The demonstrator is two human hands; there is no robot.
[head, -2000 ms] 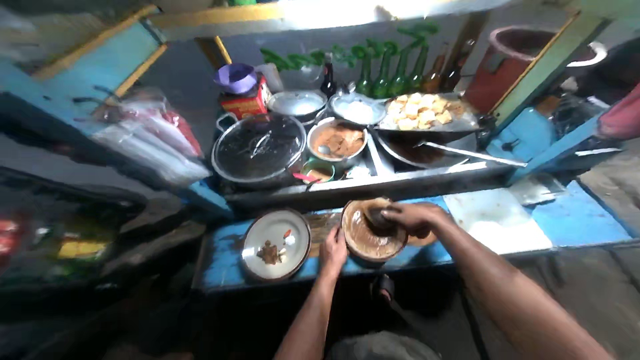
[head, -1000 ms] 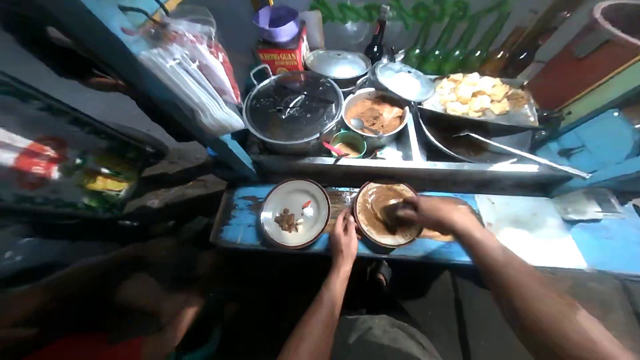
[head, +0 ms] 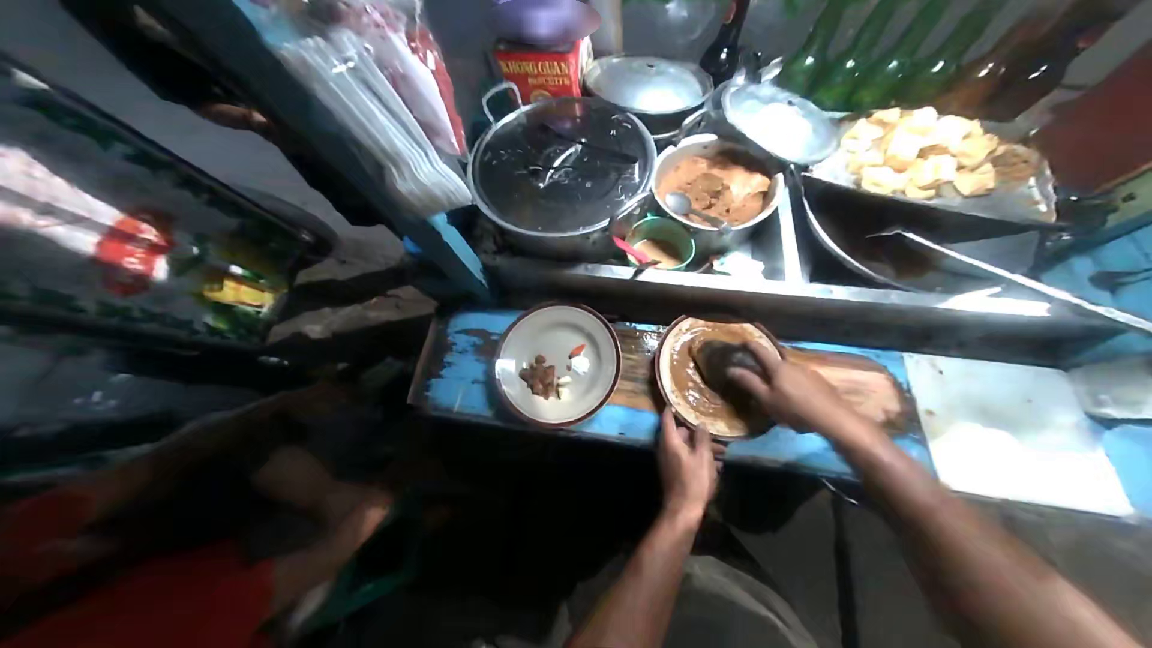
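Observation:
My right hand is closed around a dark pestle, its head down in the brown paste of a round, dark-rimmed plate or shallow bowl. The near left rim of that dish is held by my left hand, with the fingers partly beneath it. To its left, a white plate with a dark rim carries brown pieces, a small red chilli piece and some white bits. Both dishes rest on the blue, worn wooden ledge. A wooden board lies partly under the paste dish.
Behind the ledge stand a lidded pot, a pot of brown sauce with a spoon, a green cup, a wok and a tray of fried pieces. White paper lies right. A seated person is at lower left.
My right hand and the pestle have shifted within the paste dish, while my left hand stays at its rim. The view has turned left and closer, bringing the person at lower left into sight.

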